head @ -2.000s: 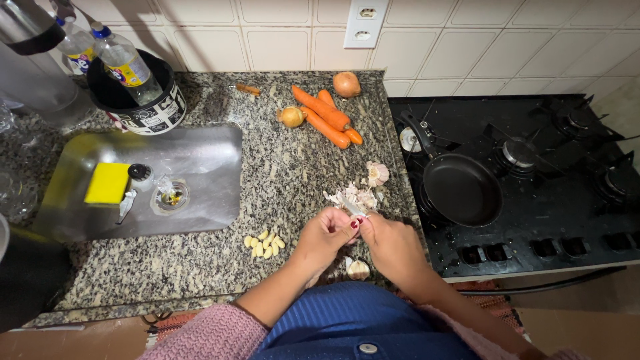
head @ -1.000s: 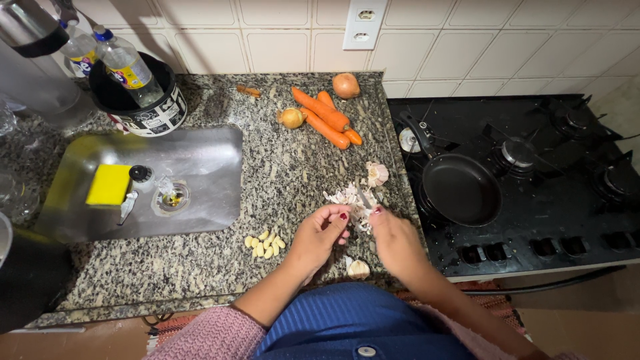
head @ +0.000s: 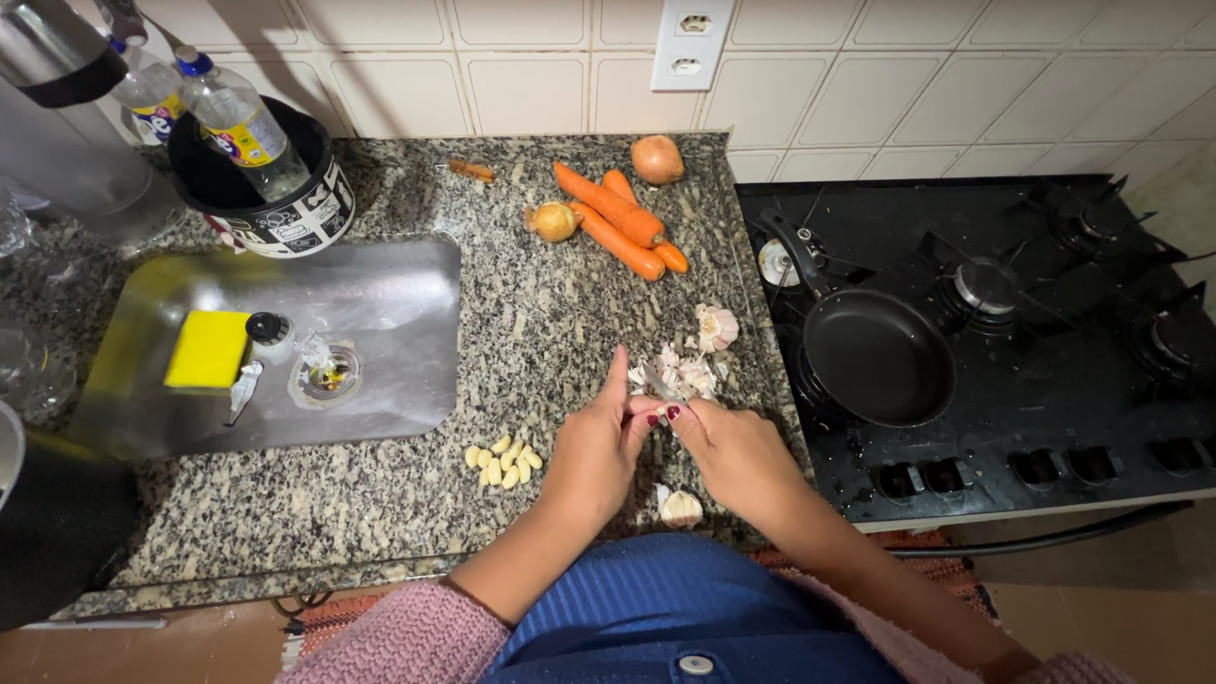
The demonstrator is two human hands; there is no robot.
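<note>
My left hand pinches a small garlic clove between thumb and fingers, its index finger stretched out. Against the clove, my right hand grips a small knife, whose handle is hidden in the fist. Just beyond both hands lies a heap of garlic skins. Behind it sits a garlic bulb, and a partial bulb rests near the counter's front edge. Several peeled garlic cloves lie left of my left hand.
Several carrots, a yellow onion and a browner onion lie at the back. Left is a steel sink with a yellow sponge; behind it, a black tub holds a bottle. Right, a frying pan sits on the stove.
My hands have come together again after being slightly apart one second ago. The left index finger now stretches out away from the clove.
</note>
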